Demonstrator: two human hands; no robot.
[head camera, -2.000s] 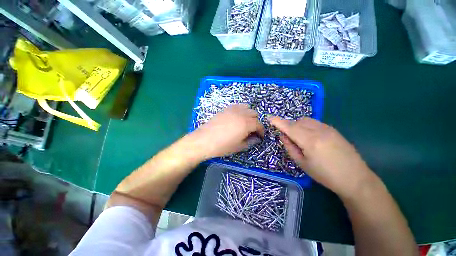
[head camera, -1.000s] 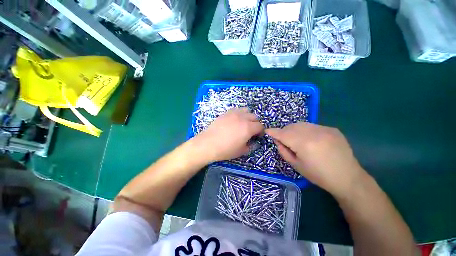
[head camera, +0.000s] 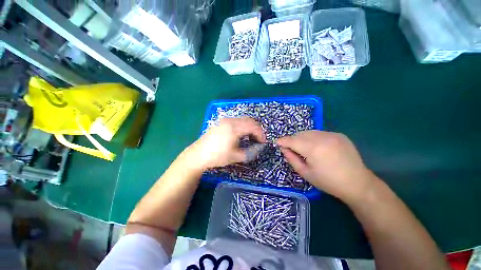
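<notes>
The blue tray (head camera: pixel 319 113) holds a heap of short silver metal pieces (head camera: pixel 287 113), with paler pieces at its left side. My left hand (head camera: pixel 232 141) is over the tray's left part, its fingers curled around a small greyish clump (head camera: pixel 252 150) whose make-up is unclear. My right hand (head camera: pixel 319 158) is over the tray's right part, thumb and forefinger pinched at a tiny bright bit (head camera: pixel 274 142) close to my left fingertips. A clear tub (head camera: pixel 301 224) with long silver pins (head camera: pixel 262 219) sits between the tray and my body.
Beyond the tray stand three clear bins (head camera: pixel 279 79) with small metal parts and pale packets. Stacked clear boxes stand at the upper left (head camera: pixel 182 45) and far right (head camera: pixel 440 31). A yellow bag (head camera: pixel 68 108) and a dark flat object (head camera: pixel 138 125) lie at the left by a metal post (head camera: pixel 105 52).
The view has shifted, so the bins and tray sit lower and further left. My left hand's curl has opened somewhat, showing the clump; my right fingertips remain close to it.
</notes>
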